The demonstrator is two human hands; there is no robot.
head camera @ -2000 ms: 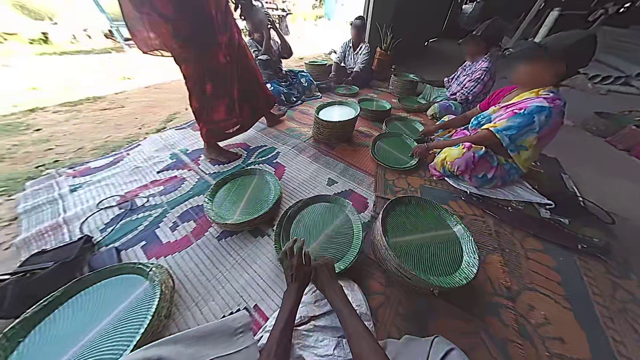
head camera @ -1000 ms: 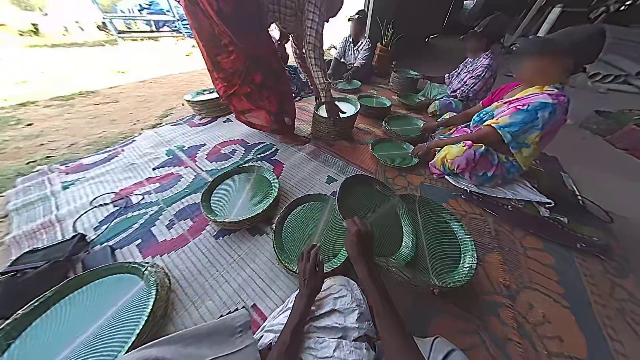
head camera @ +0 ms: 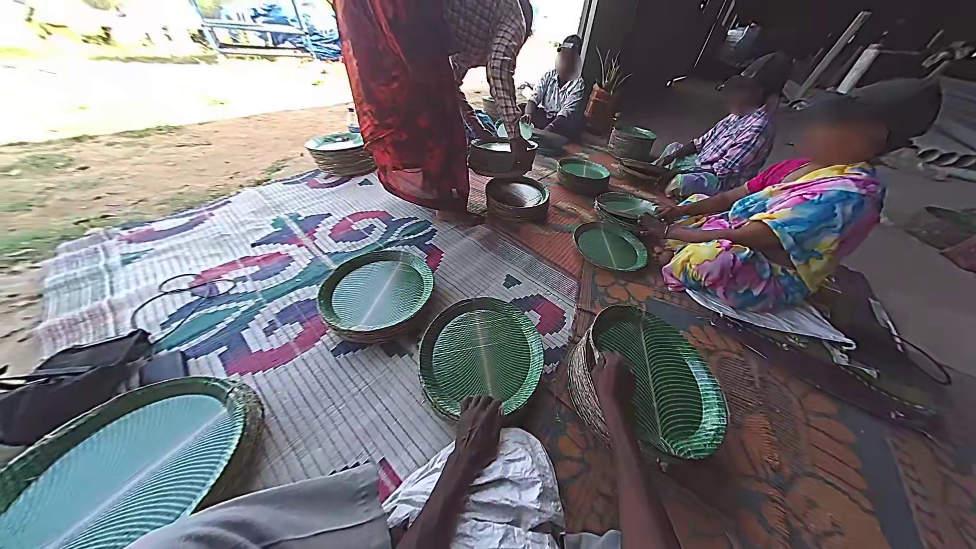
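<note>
Round green leaf plates with raised rims lie in stacks on the mats. My left hand (head camera: 480,427) rests at the near rim of the middle green leaf plate (head camera: 482,347); whether its fingers grip the rim is unclear. At the left inner rim of the right stack of leaf plates (head camera: 663,381) is my right hand (head camera: 614,377), its fingers bent; their hold is hard to tell. Another leaf-plate stack (head camera: 376,293) sits farther back, left of the middle one. A large stack of leaf plates (head camera: 122,465) stands at the lower left, apart from both hands.
A patterned woven mat (head camera: 267,267) meets an orange mat (head camera: 762,427). A black bag (head camera: 69,389) lies at left. A seated co-worker (head camera: 785,221) handles plates at right; others sit farther back. A person in a red garment (head camera: 412,107) and another bending person stand behind.
My right hand has moved right, from a raised plate above the middle to the right stack. A dark-topped stack shows on the mat beneath the stack at the bending person's hands.
</note>
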